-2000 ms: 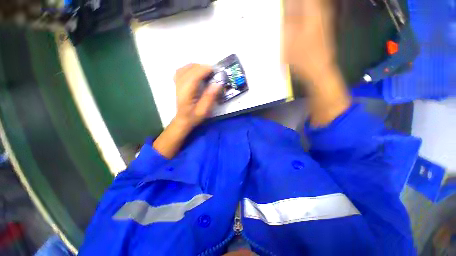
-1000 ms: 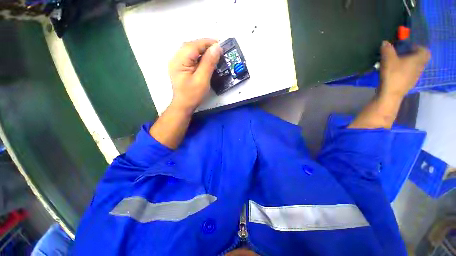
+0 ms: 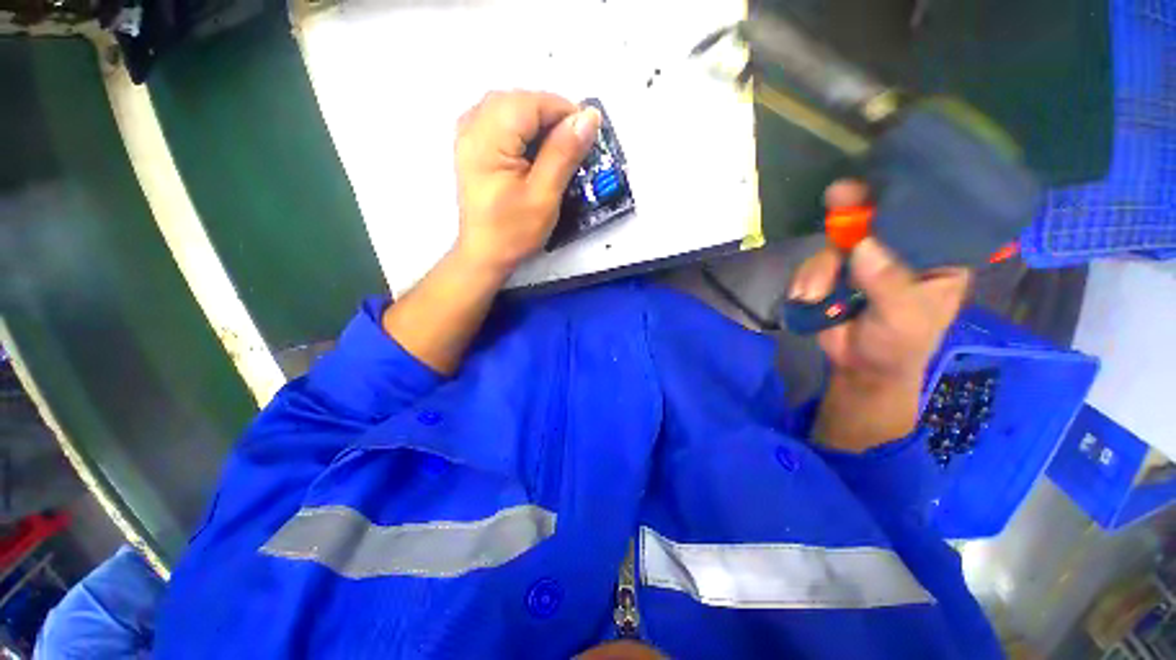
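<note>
A black plastic housing (image 3: 598,213) lies on the white work sheet (image 3: 439,77). A bright blue ribbed piece (image 3: 606,186) sits in it beside silvery parts. My left hand (image 3: 513,174) grips the housing's left and upper edge with thumb and fingers, hiding part of it. My right hand (image 3: 890,303) is closed round the grip of the soldering gun (image 3: 948,181), which has an orange trigger. The gun is slightly blurred. Its long metal tip points up and left, over the right edge of the sheet, away from the housing.
A green bench surface (image 3: 258,168) surrounds the sheet. A worn cream metal edge (image 3: 187,226) and green strip run along the left. A blue mesh crate (image 3: 1141,155) stands at the right. A blue bin (image 3: 1019,451) with small black parts is below it. A black cable hangs by the bench's front edge.
My right hand has come back from the far right, bringing the soldering gun up towards the sheet. My left hand stays on the housing. The blue bin's black parts now show.
</note>
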